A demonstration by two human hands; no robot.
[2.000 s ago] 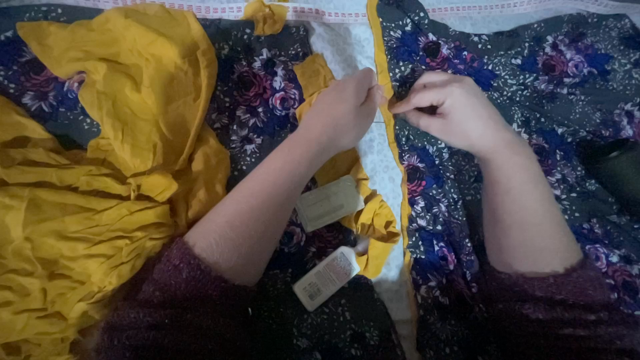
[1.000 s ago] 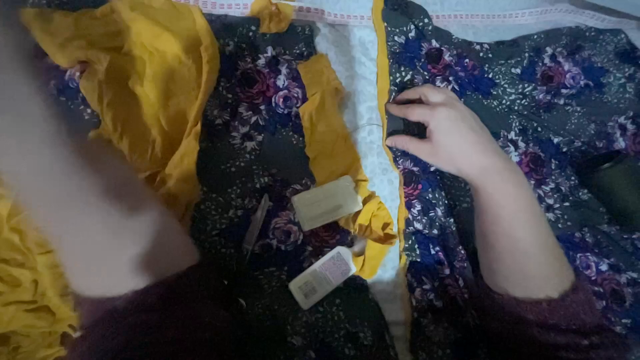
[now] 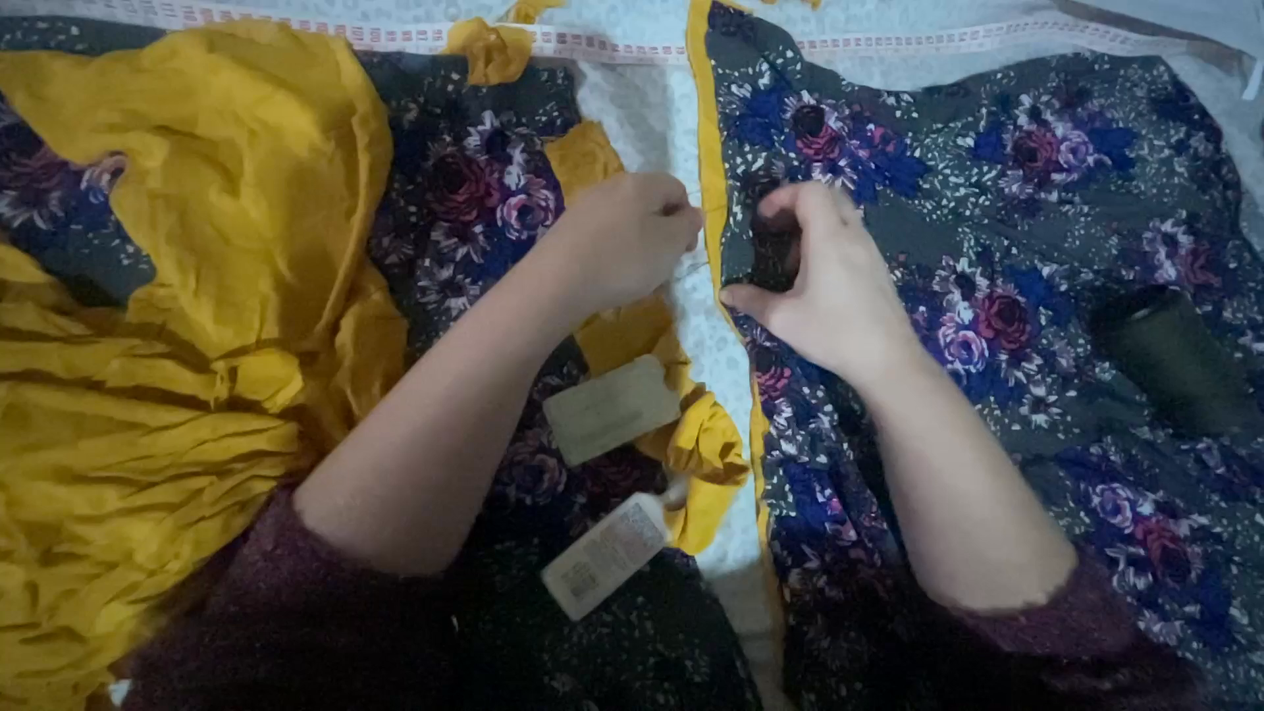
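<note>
My left hand [image 3: 637, 237] is in the middle of the view with its fingertips pinched together, just left of a narrow yellow fabric edging [image 3: 709, 148]. Whether a pin or needle is between them is too small to tell. The edging runs down the side of dark floral fabric [image 3: 987, 227]. My right hand [image 3: 825, 281] lies on that fabric, thumb at the edging and index finger curled apart from it. Beneath my left forearm is a strip of yellow fabric [image 3: 627, 336], with a blank-looking card tag [image 3: 612, 410] on it and a printed tag [image 3: 607, 556] below.
Crumpled yellow fabric [image 3: 247, 197] covers the left side over more dark floral fabric [image 3: 474, 197]. A measuring tape [image 3: 612, 47] crosses the top, near a yellow scrap [image 3: 489, 51]. A dark cylindrical object [image 3: 1170, 355] lies at the right.
My left hand was at the edging, swung away to the far left, and is back beside the edging now. My right hand's fingers are spread wider than two seconds ago.
</note>
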